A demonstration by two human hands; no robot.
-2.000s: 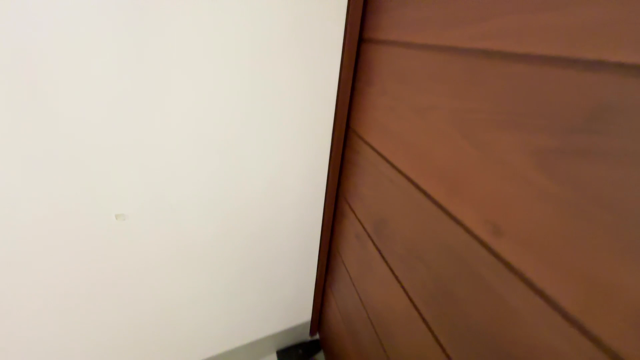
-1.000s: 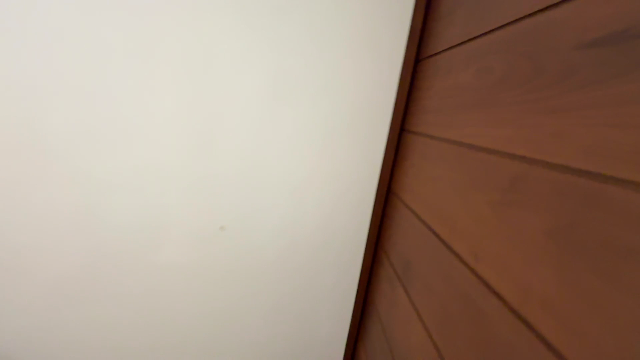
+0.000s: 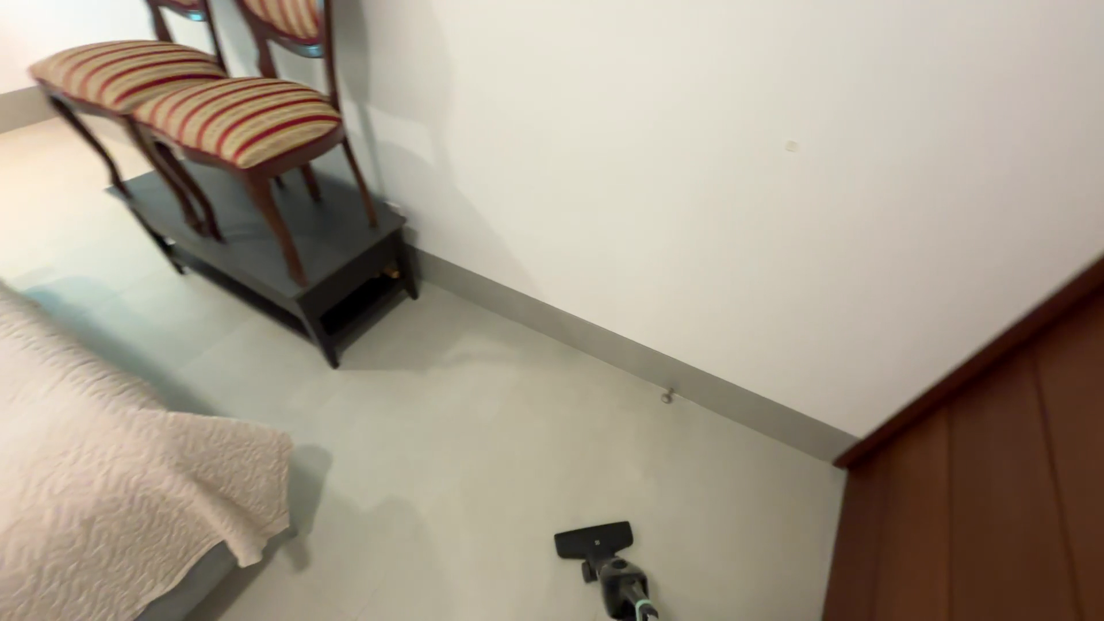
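Neither my left hand nor my right hand shows in the head view. A black vacuum cleaner floor head (image 3: 595, 541) lies on the pale grey floor at the bottom, right of centre. Its neck and the start of a tube (image 3: 634, 595) run down out of the frame; what holds the tube is out of view.
Two chairs with striped seats (image 3: 246, 121) stand on a dark low table (image 3: 345, 250) against the white wall. A quilted bedspread (image 3: 129, 483) hangs at lower left. A small metal doorstop (image 3: 668, 396) sits by the grey baseboard (image 3: 552, 321). Reddish-brown wood panelling (image 3: 966, 509) rises at right.
The view has swung widely from the wall and wood panelling down to the floor. The vacuum head, chairs, low table and bedspread have come into view.
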